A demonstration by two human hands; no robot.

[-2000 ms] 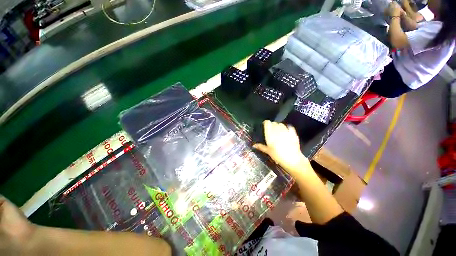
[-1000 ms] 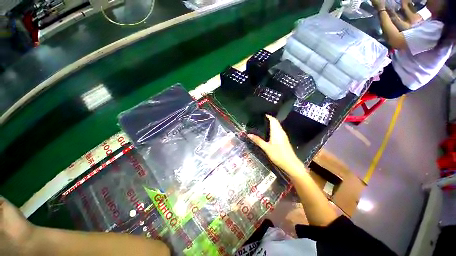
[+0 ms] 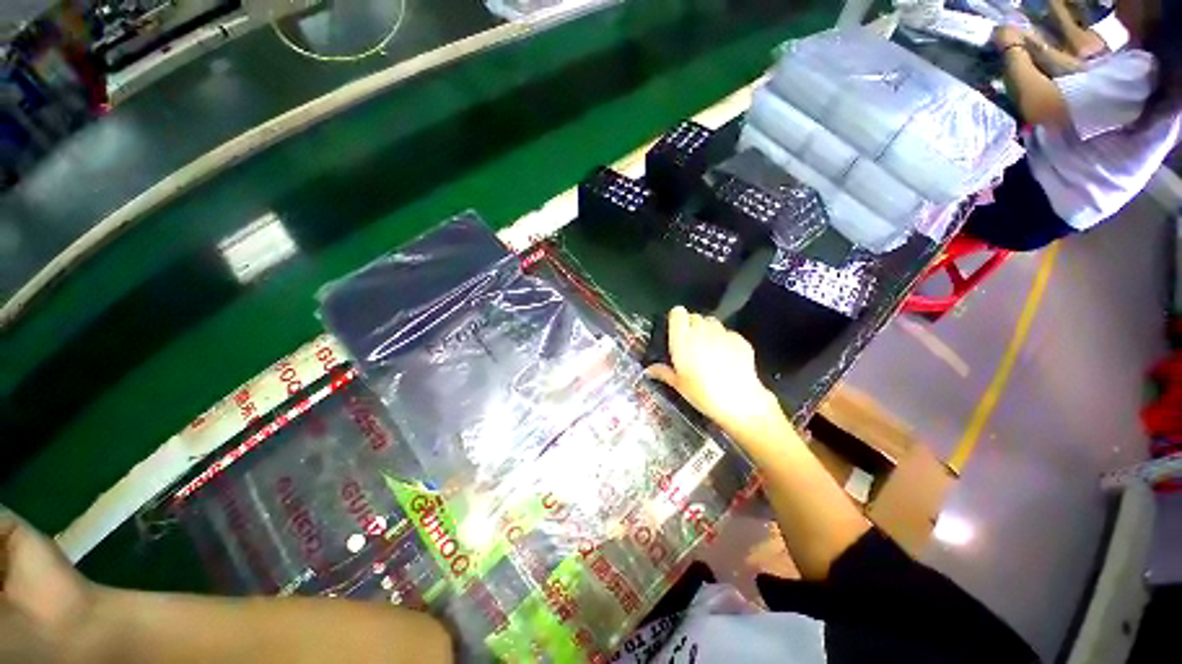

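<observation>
My right hand [image 3: 716, 372] is at the bench right of the mat, fingers curled and thumb towards them, on a black keypad piece [image 3: 659, 341] of which only a dark edge shows. My left hand [image 3: 36, 573] is cut off by the left edge; its fingers are out of the picture. Piles of black keypad pieces [image 3: 704, 239] with white digits stand beyond my right hand. A clear plastic bag [image 3: 486, 357] lies on the printed mat [image 3: 305, 512], with a dark smooth block [image 3: 415, 285] under film at its far end.
Wrapped pale bundles [image 3: 875, 130] lie at the bench's far right. A green conveyor belt [image 3: 389, 162] with a pale rail runs along the far side. A cardboard box [image 3: 894, 474] is on the floor at right. Another person [image 3: 1102, 143] sits beyond, near a red stool [image 3: 953, 279].
My right hand's fingers were spread apart one second ago and are now drawn in. The view has shifted slightly. The bag and piles look unchanged.
</observation>
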